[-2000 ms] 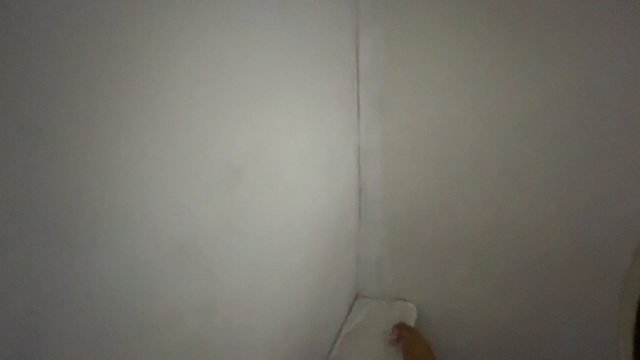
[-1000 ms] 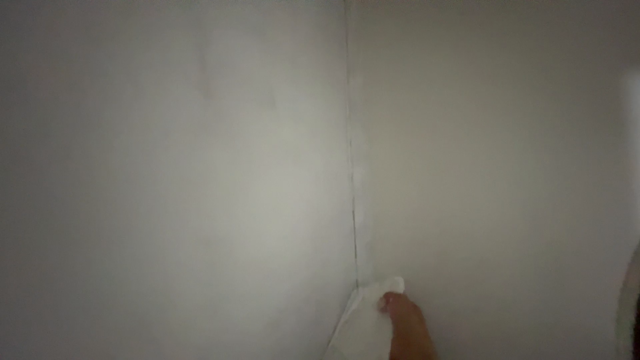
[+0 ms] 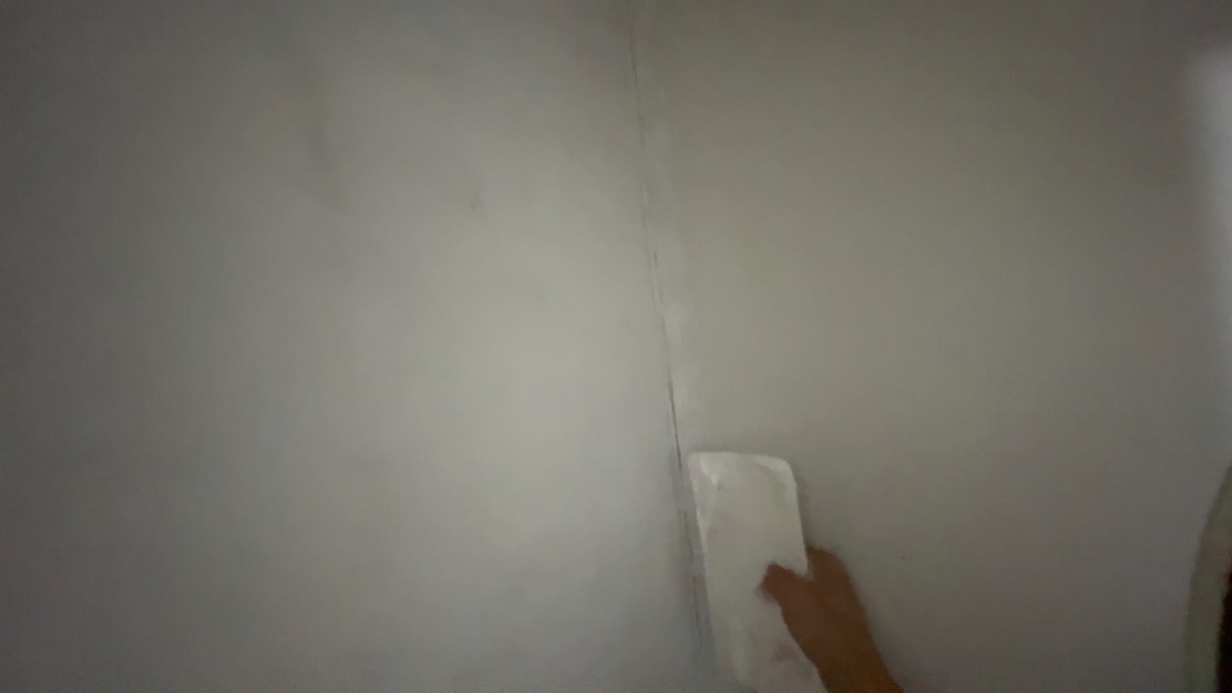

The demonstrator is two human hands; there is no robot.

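Note:
My right hand (image 3: 823,611) comes in from the lower edge, right of centre, and grips a flat white rectangular tool with rounded corners (image 3: 746,539), its thumb over the near face. The tool lies along the right-hand wall (image 3: 943,318), its left edge beside the corner joint where two pale walls meet. A thin dark crack line (image 3: 675,404) runs down that joint, with a lighter strip on its right. Whether the tool touches the wall cannot be told. My left hand is out of view.
The left-hand wall (image 3: 433,366) fills the left half, with faint grey smudges near its top. At the lower right edge a pale curved rim (image 3: 1203,587) borders something dark. A lighter vertical band (image 3: 1215,173) shows at the upper right edge.
The white tool, angled toward the lower left in both earlier frames, now stands more upright along the right-hand wall and shows more of its face. My right hand still holds it.

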